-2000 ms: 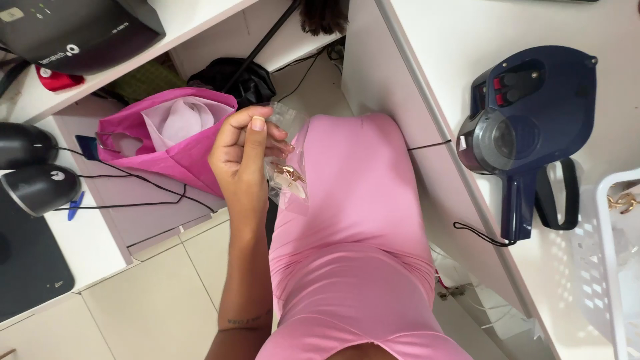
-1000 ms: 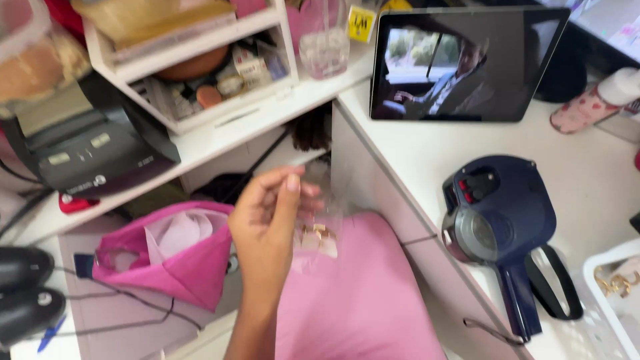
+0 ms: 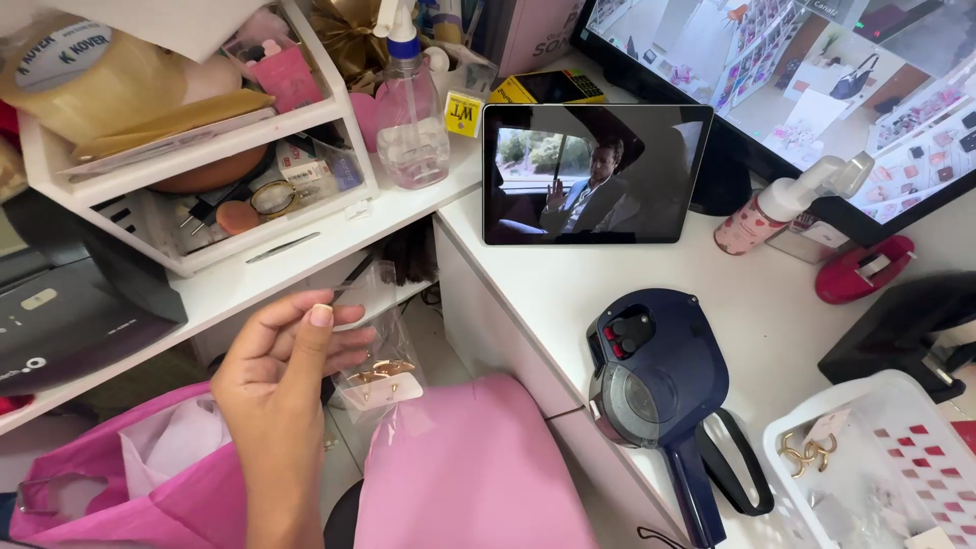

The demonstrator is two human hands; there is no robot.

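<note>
My left hand (image 3: pixel 286 381) pinches a clear plastic bag (image 3: pixel 389 335) between thumb and fingers, above my pink-clothed lap. Inside the bag, gold-coloured earrings (image 3: pixel 381 371) sit on a small white card. My right hand is outside the frame. On the desk to the right lies a dark blue handheld label maker (image 3: pixel 675 366) with a wrist strap. A white perforated plastic basket (image 3: pixel 778 450) at the lower right holds bagged gold-coloured jewellery (image 3: pixel 808 454).
A tablet (image 3: pixel 595 175) stands on the desk before a monitor (image 3: pixel 823 84). Around them are a pump bottle (image 3: pixel 762 221), a red tape dispenser (image 3: pixel 864 268) and a spray bottle (image 3: pixel 414 137). Left are a white organizer (image 3: pixel 191 263), tweezers (image 3: pixel 282 248), a black printer (image 3: pixel 69 305) and a pink bag (image 3: pixel 175 496).
The view has tilted up, bringing the tablet and monitor into sight. My left hand still holds the clear bag with the earrings.
</note>
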